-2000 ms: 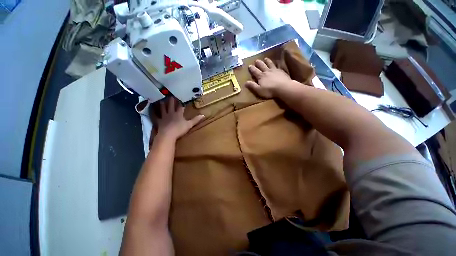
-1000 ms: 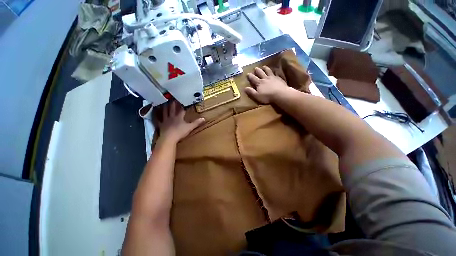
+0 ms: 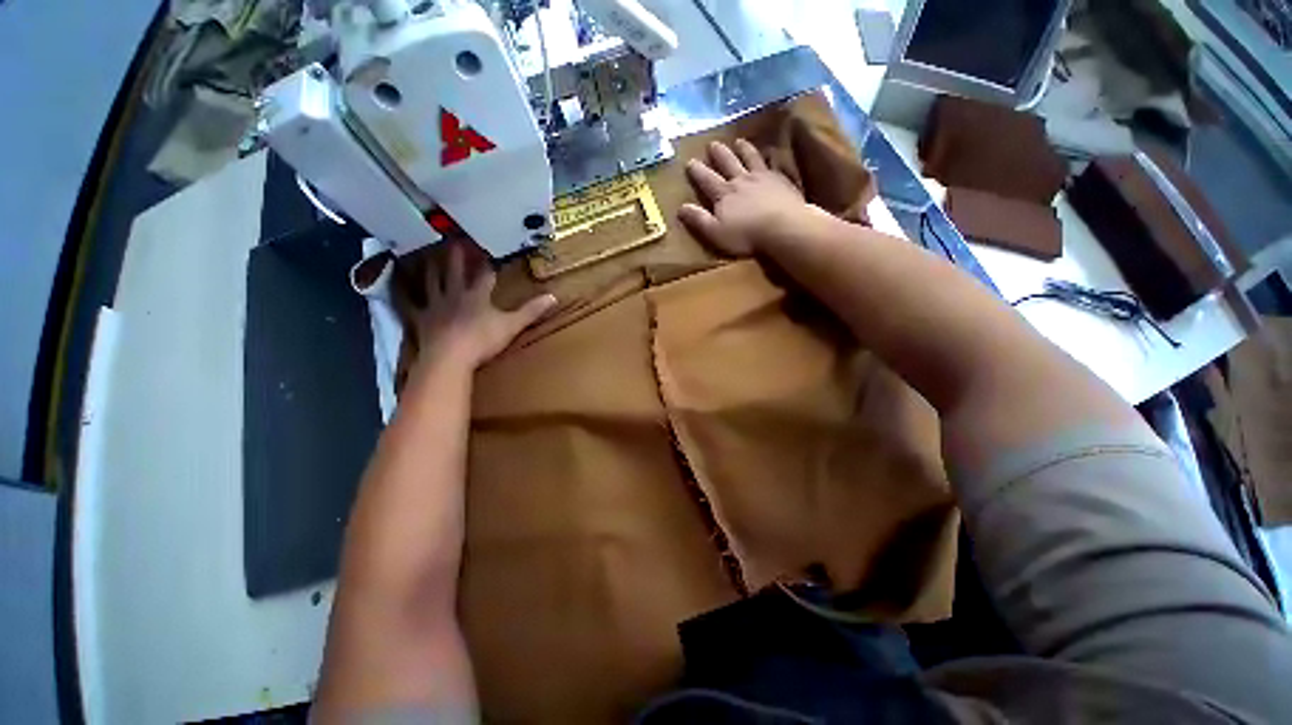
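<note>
A large brown panel (image 3: 567,467) with a frayed seam down its middle covers the machine bed and hangs over the table edge towards my lap. The white pattern sewing machine (image 3: 454,128) stands over its far edge. Its yellow clamp frame (image 3: 602,234) lies on the cloth. My left hand (image 3: 465,309) lies flat on the panel left of the clamp, fingers spread and fingertips near the machine head. My right hand (image 3: 740,196) lies flat on the panel right of the clamp, fingers apart. Neither hand grips the cloth.
A control screen (image 3: 978,36) stands at the back right. Small brown pieces (image 3: 992,170) and a dark brown stack (image 3: 1141,227) lie right of the machine, with a looped black cable (image 3: 1098,300) in front. A black mat (image 3: 305,425) lies on the left table.
The whole view has shifted slightly, so the machine and cloth sit a little higher and further left. Both hands keep their places on the panel beside the clamp.
</note>
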